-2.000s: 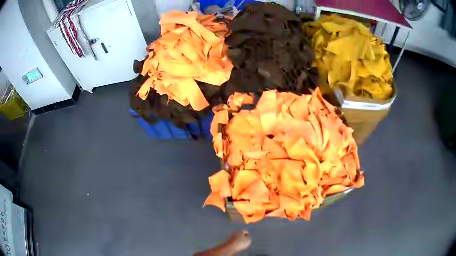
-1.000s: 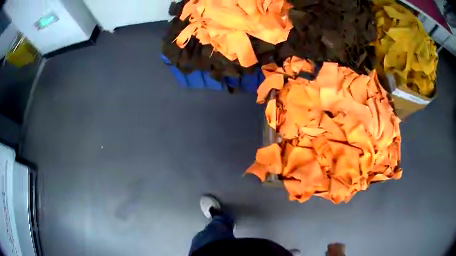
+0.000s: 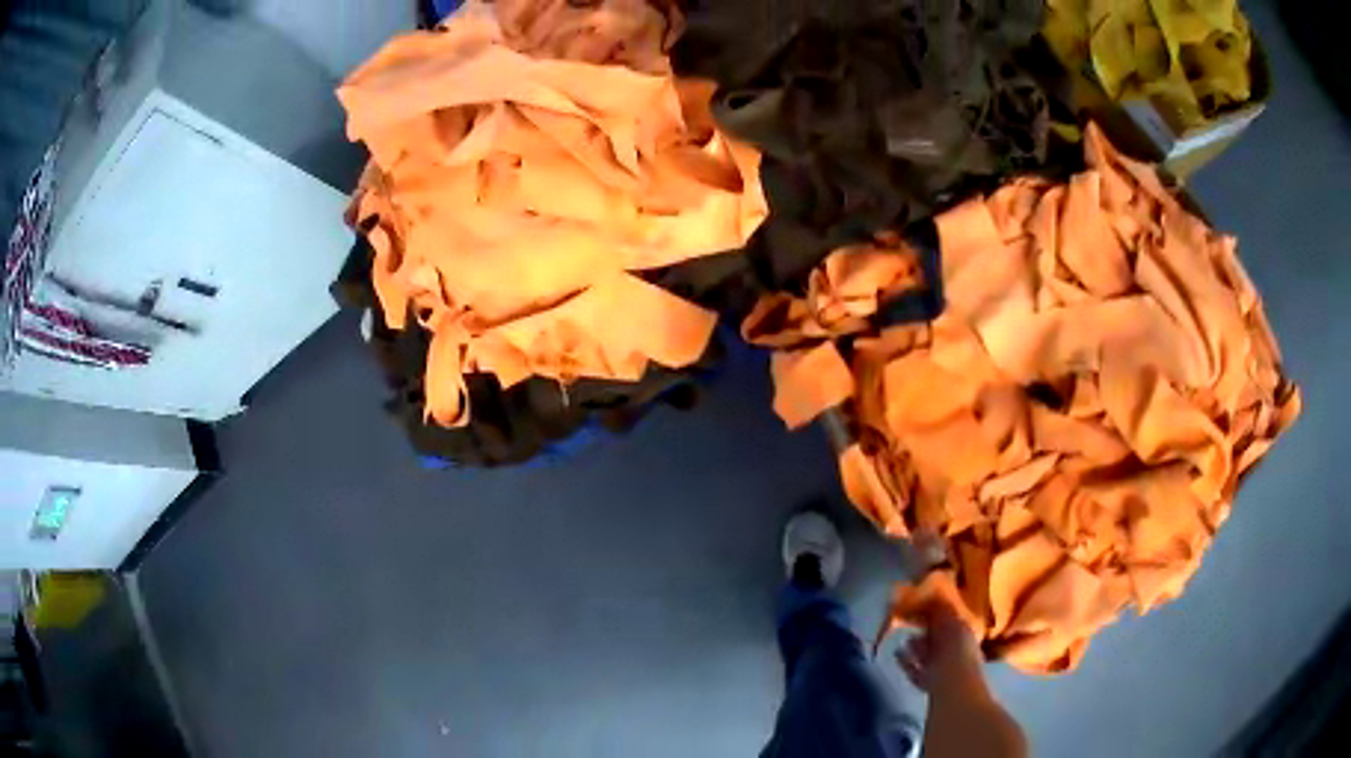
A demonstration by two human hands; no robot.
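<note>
A large heap of orange offcuts (image 3: 1096,400) overflows its container at the right. My right hand (image 3: 944,655) reaches up from the bottom edge to the heap's near-left corner. Its fingers are closed around a loose orange piece (image 3: 931,595) hanging at that corner; the grip is slightly blurred. My left hand is not in view. The container under the heap is mostly hidden.
Another orange heap (image 3: 548,208) lies at upper left over dark brown offcuts (image 3: 874,119). Yellow offcuts (image 3: 1163,52) fill a cardboard box (image 3: 1193,141) at upper right. A white cabinet (image 3: 178,252) stands left. My shoe (image 3: 812,548) is on the grey floor (image 3: 489,592).
The view has turned and moved closer to the upper-left orange heap. My right hand has come up from the bottom edge and taken hold of an orange piece at the near heap's corner.
</note>
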